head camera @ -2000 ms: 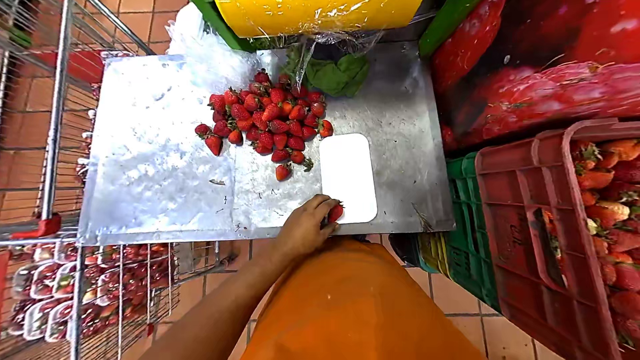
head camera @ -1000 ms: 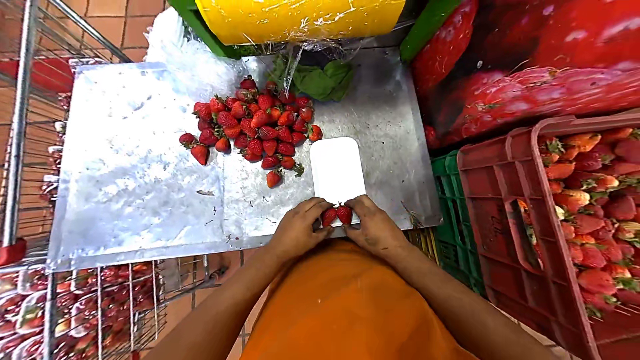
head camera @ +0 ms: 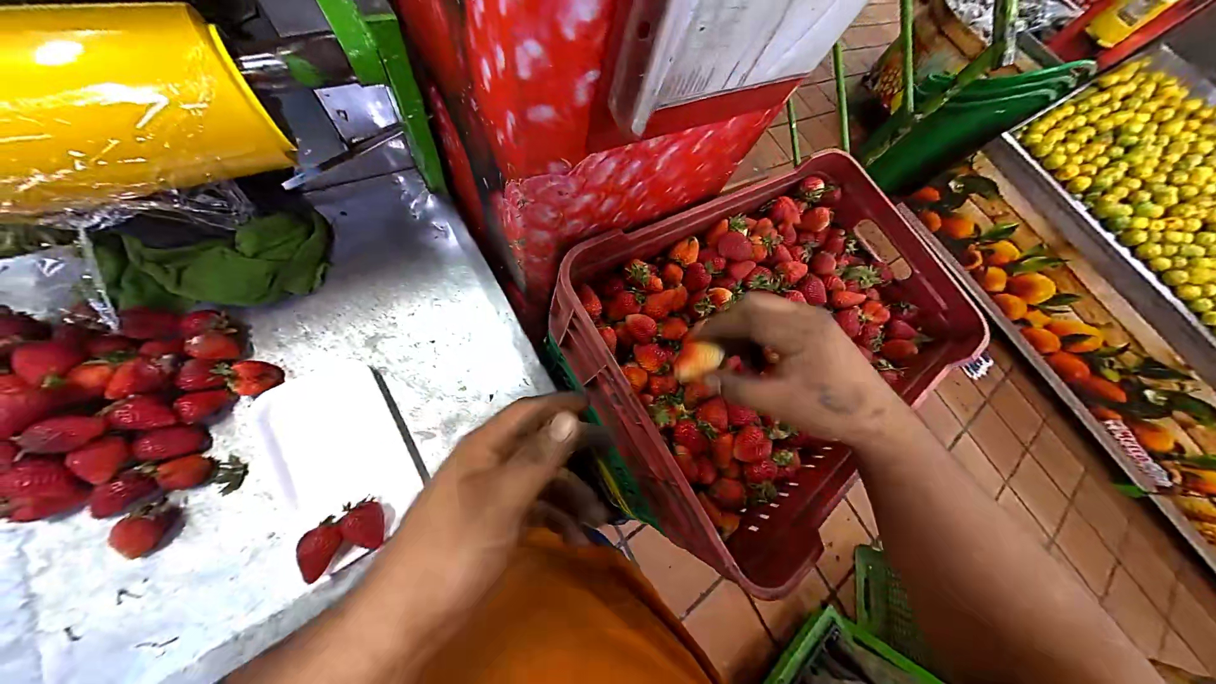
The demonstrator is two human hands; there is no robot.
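Observation:
My right hand [head camera: 807,366] is over the red plastic crate [head camera: 750,560] of strawberries, its fingers shut on a pale, partly ripe strawberry [head camera: 698,361]. Nearer the metal table [head camera: 456,332], my left hand [head camera: 513,456] hangs beside the crate's left side with its fingers apart and nothing seen in it. On the table lies a white tray [head camera: 332,437] with two strawberries [head camera: 340,535] at its near end. A heap of strawberries [head camera: 123,408] lies to the left of the tray.
A yellow roll [head camera: 133,104] with clear film stands behind the heap, near a green cloth [head camera: 228,261]. A red printed panel [head camera: 570,123] rises behind the crate. Further right are bins of orange fruit [head camera: 1054,313] and yellow-green fruit [head camera: 1140,171]. A green crate [head camera: 845,655] sits low in front.
The view has swung right. Both hands have left the two strawberries at the tray's near end; my right hand has moved over to the red crate and taken hold of a strawberry.

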